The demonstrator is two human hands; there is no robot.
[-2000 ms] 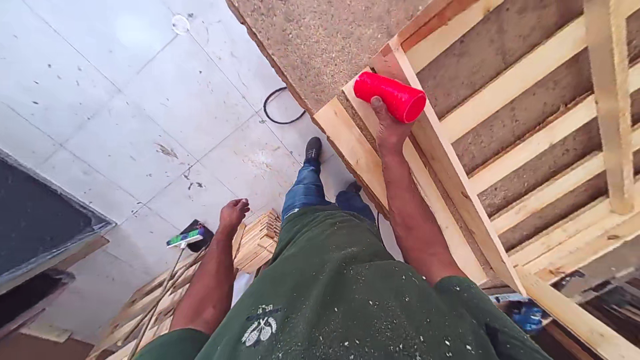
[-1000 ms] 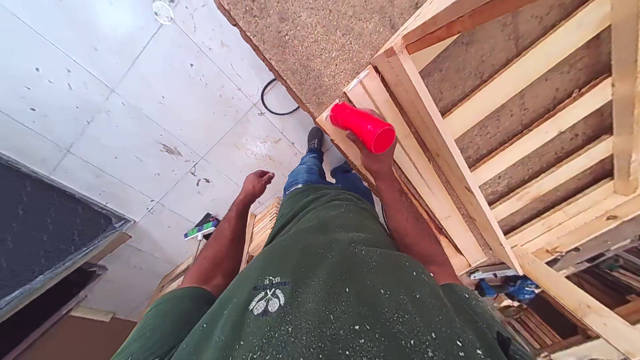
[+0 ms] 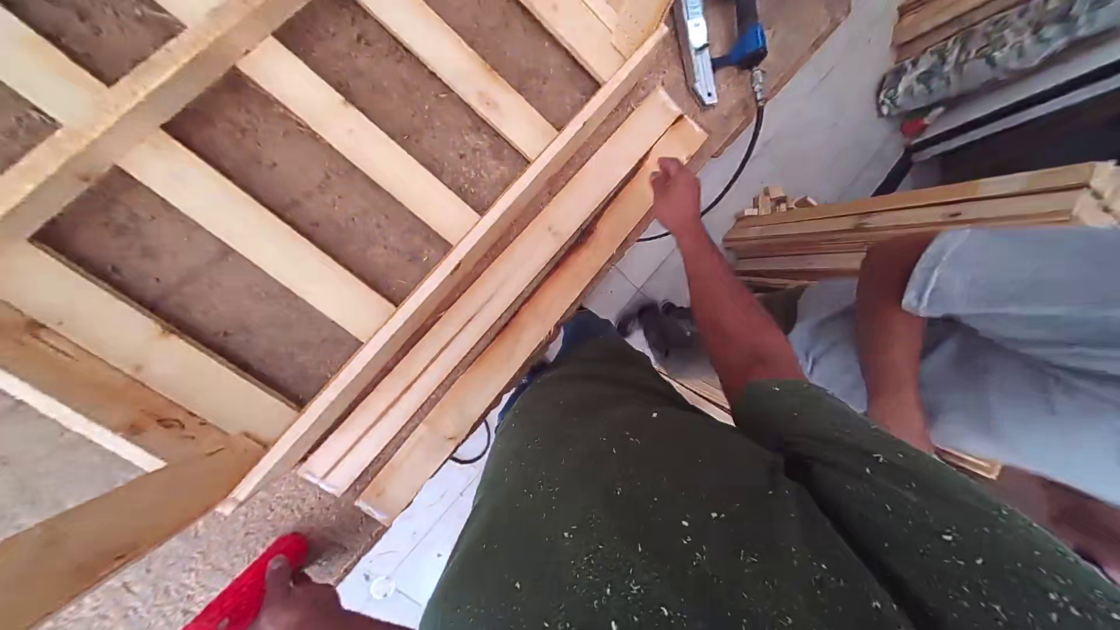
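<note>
In the head view, my left hand is at the lower left, closed around a red plastic cup-like container, partly out of frame. My right hand reaches to the far end of the outermost loose wooden board, its fingers curled on the board's face and edge. Beside that board lie more loose boards, side by side along the bench edge. A wooden frame with slats rests next to them on the rough workbench.
A pneumatic nail gun or stapler with a black hose lies at the bench's far end. A co-worker in a light grey shirt is close on my right, by stacked timber. Tiled floor shows below the bench.
The red container, in my right hand earlier, is now in my left. My right hand has come onto a board. The view has swung strongly round, bringing the co-worker into sight.
</note>
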